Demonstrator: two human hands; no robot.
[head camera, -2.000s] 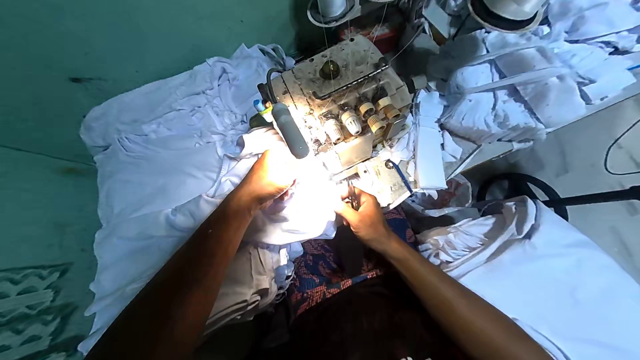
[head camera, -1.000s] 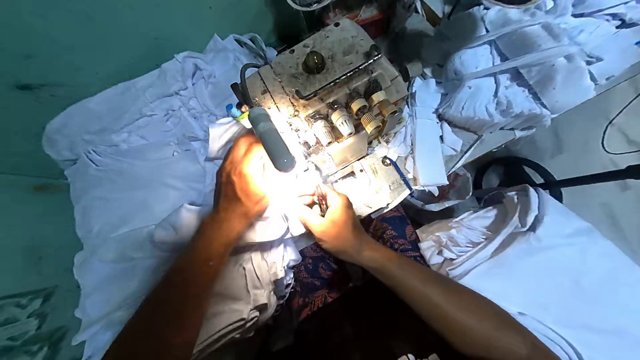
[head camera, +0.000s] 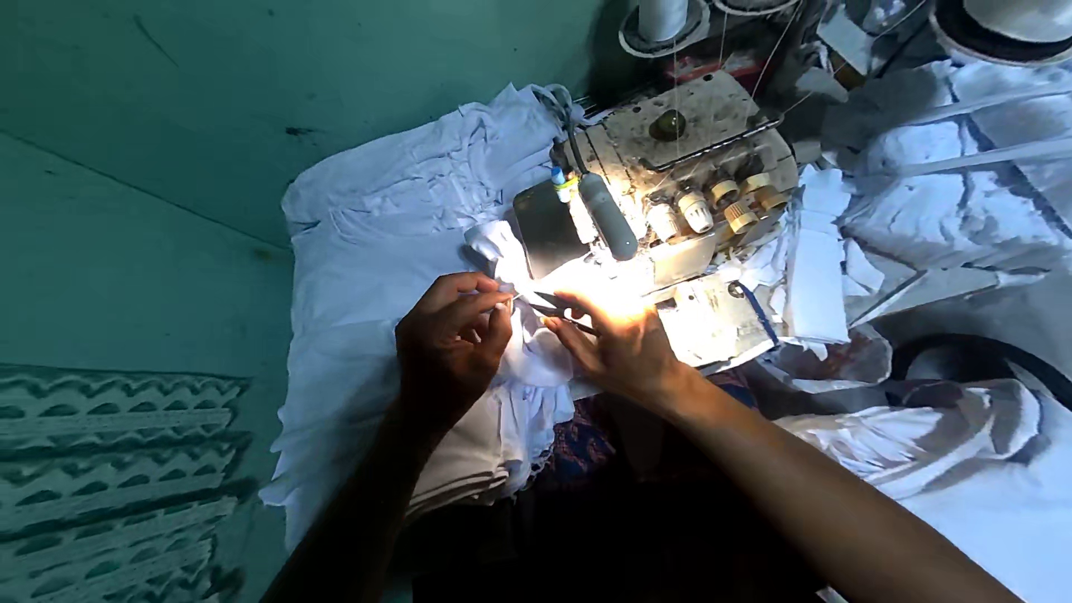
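My left hand (head camera: 452, 339) pinches a bit of white fabric or thread between thumb and forefinger, just left of the overlock sewing machine (head camera: 687, 126). My right hand (head camera: 624, 343) holds small dark thread snips (head camera: 563, 311), whose blades point left at that pinched bit. White fabric (head camera: 536, 352) hangs between and below both hands. A grey lamp (head camera: 609, 216) on the machine throws a strong glare beside my right fingers, and the needle area is lost in it. Tension knobs (head camera: 695, 209) stand on the machine's front.
A large heap of white cloth (head camera: 368, 251) lies on the left against a green wall (head camera: 126, 209). Thread cones (head camera: 662, 17) stand behind the machine. Stacked white pieces (head camera: 955, 176) lie at right, with more white cloth (head camera: 997, 494) below them and a black ring-shaped part (head camera: 946, 345).
The view has shifted left. My hands have come away from the bright needle area to the machine's left side, and the snips now show clearly in my right hand.
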